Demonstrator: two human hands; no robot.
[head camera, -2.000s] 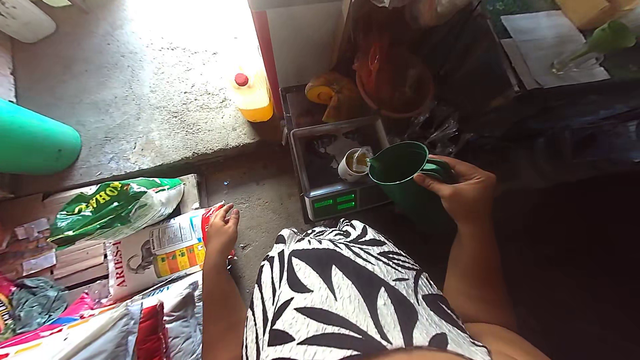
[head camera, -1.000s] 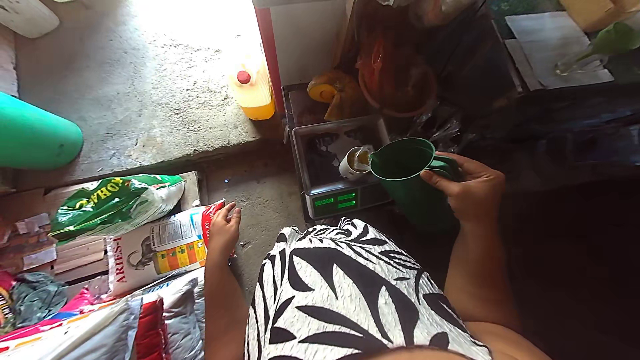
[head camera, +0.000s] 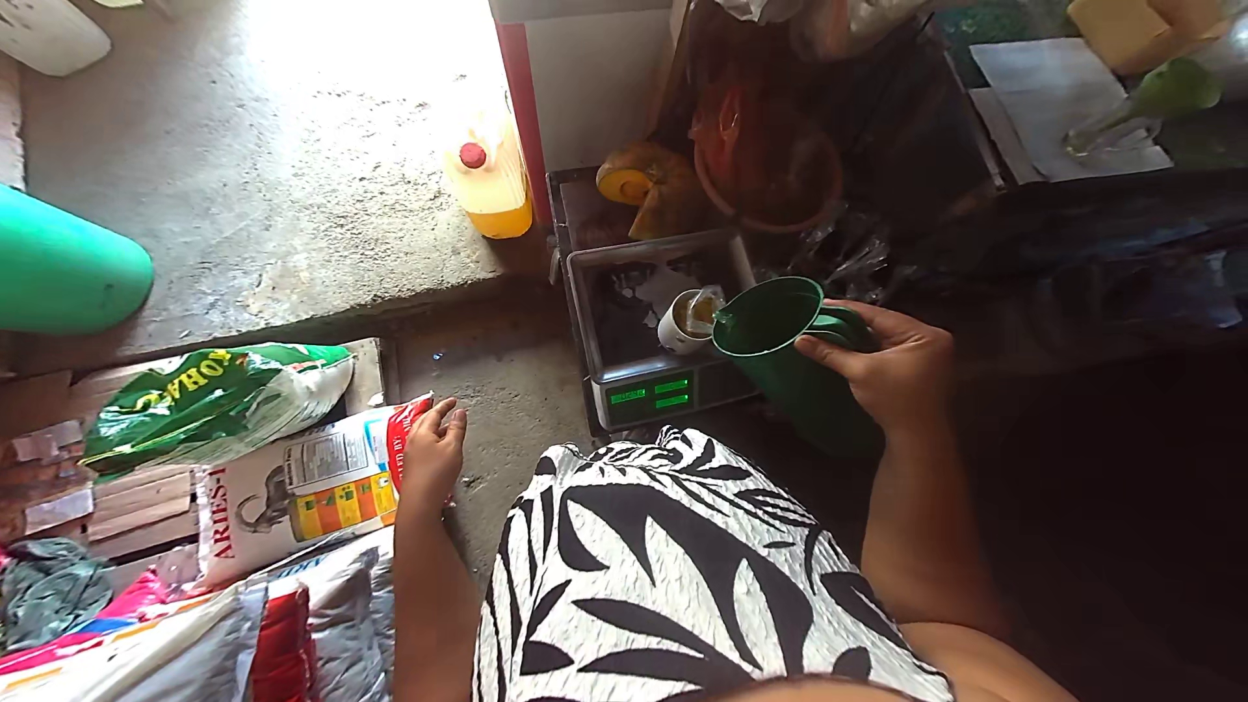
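My right hand (head camera: 892, 356) grips the handle of a green plastic pitcher (head camera: 795, 375), tilted so its spout points left. Just under the spout, a small white cup (head camera: 674, 330) with a clear plastic bag (head camera: 704, 310) in its mouth stands on the tray of a digital scale (head camera: 616, 292). A yellowish substance shows inside the bag; whether liquid is flowing I cannot tell. The scale's green display is lit. My left hand (head camera: 434, 444) rests on the red end of a printed feed sack (head camera: 312, 492), fingers slightly spread, holding nothing.
A jug of yellow liquid with a red cap (head camera: 495, 180) stands on the concrete ledge (head camera: 322, 205). Behind the scale are a cut squash (head camera: 653, 185) and a reddish tub (head camera: 770, 166). A green-and-white sack (head camera: 219, 402) and other sacks lie at left. Papers (head camera: 1063, 107) lie at upper right.
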